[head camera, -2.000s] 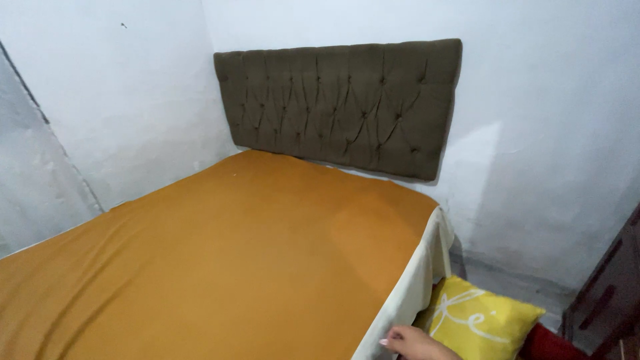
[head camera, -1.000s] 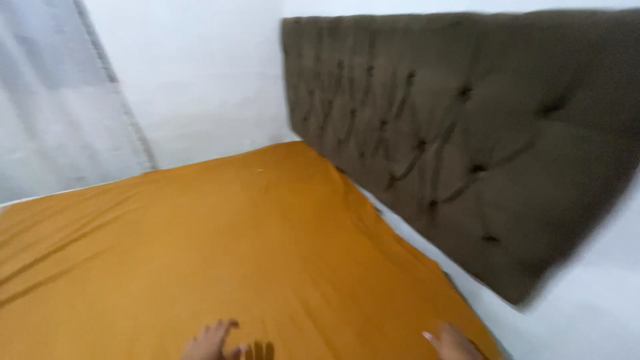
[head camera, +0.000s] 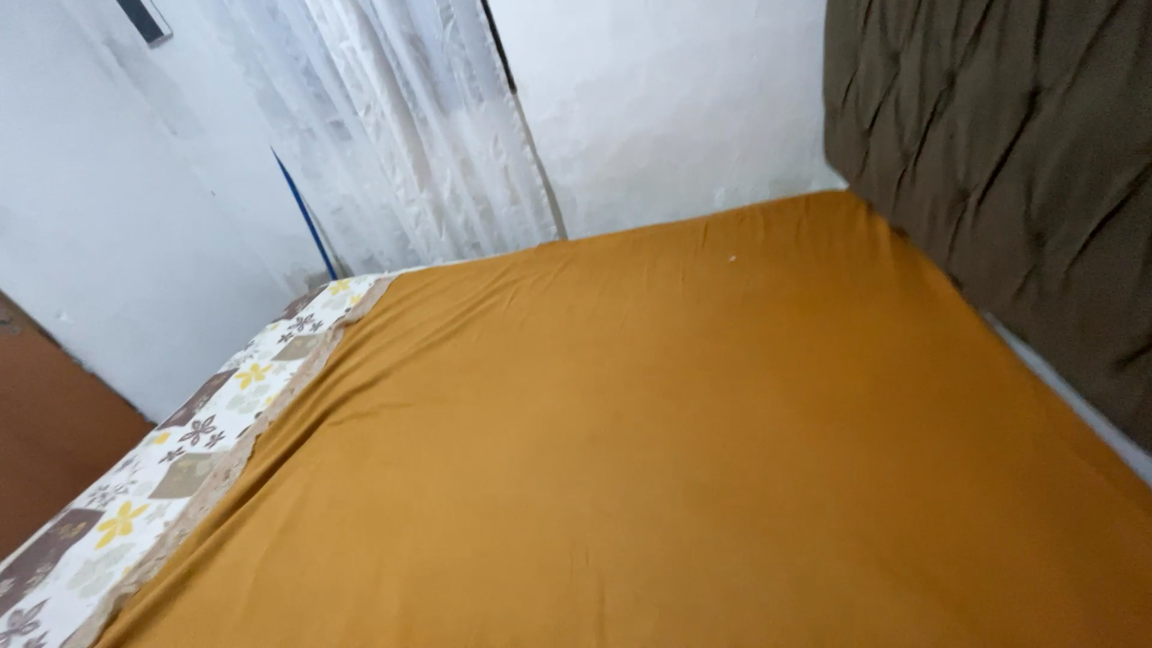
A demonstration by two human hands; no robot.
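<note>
Neither my left hand nor my right hand shows in the head view, so what they hold or touch is hidden. A mustard-orange bed sheet (head camera: 612, 432) covers most of the bed, with creases gathered toward its left side. Along that left side runs a beige lace-like edge (head camera: 220, 477). Beyond it a strip of white fabric with flowers and brown squares (head camera: 189, 423) lies uncovered by the sheet. A tiny pale speck (head camera: 732, 258) is on the sheet near the far side.
A dark tufted headboard (head camera: 999, 153) stands along the bed's right side. Sheer white curtains (head camera: 405, 135) hang at the far wall (head camera: 675, 108), beside a thin blue strip (head camera: 306, 216). A brown wooden surface (head camera: 54, 423) is at the left edge.
Both hands, seen low over the sheet a second ago, are out of view. The view has swung left, bringing in the flowered strip and more curtain.
</note>
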